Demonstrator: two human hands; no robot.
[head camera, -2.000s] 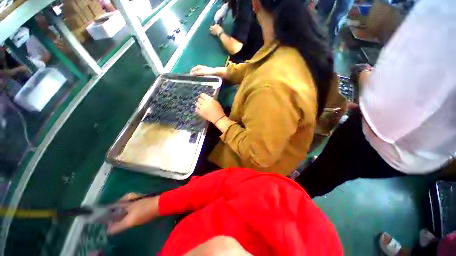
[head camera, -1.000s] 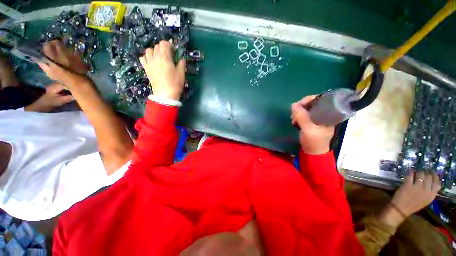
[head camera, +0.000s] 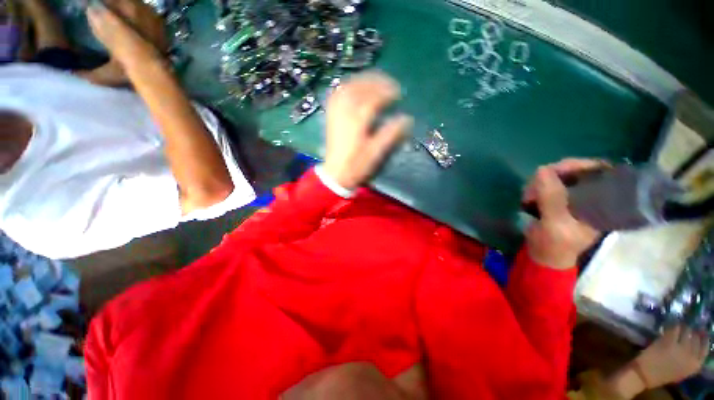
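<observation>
My left hand (head camera: 362, 129) is blurred above the green bench. Its fingers are apart and nothing shows in them. A small circuit board (head camera: 438, 148) lies loose on the bench just right of my left hand, not touching it. The pile of boards (head camera: 290, 47) is behind and left of my left hand. My right hand (head camera: 560, 211) is closed around the grey hand power tool (head camera: 618, 198), whose rear end points right. The front end of the tool is hidden by my fingers.
Pale square frames (head camera: 487, 48) and tiny debris lie at the back of the bench. A metal tray (head camera: 626, 273) with boards is at the right, with a neighbour's hand (head camera: 673, 355) at it. Another worker's arm (head camera: 180, 141) is at the left. A pale rail (head camera: 579, 35) borders the bench.
My left hand has come away from the pile towards the right, and a board now lies alone on the bench. My right hand still holds the tool. The view has shifted.
</observation>
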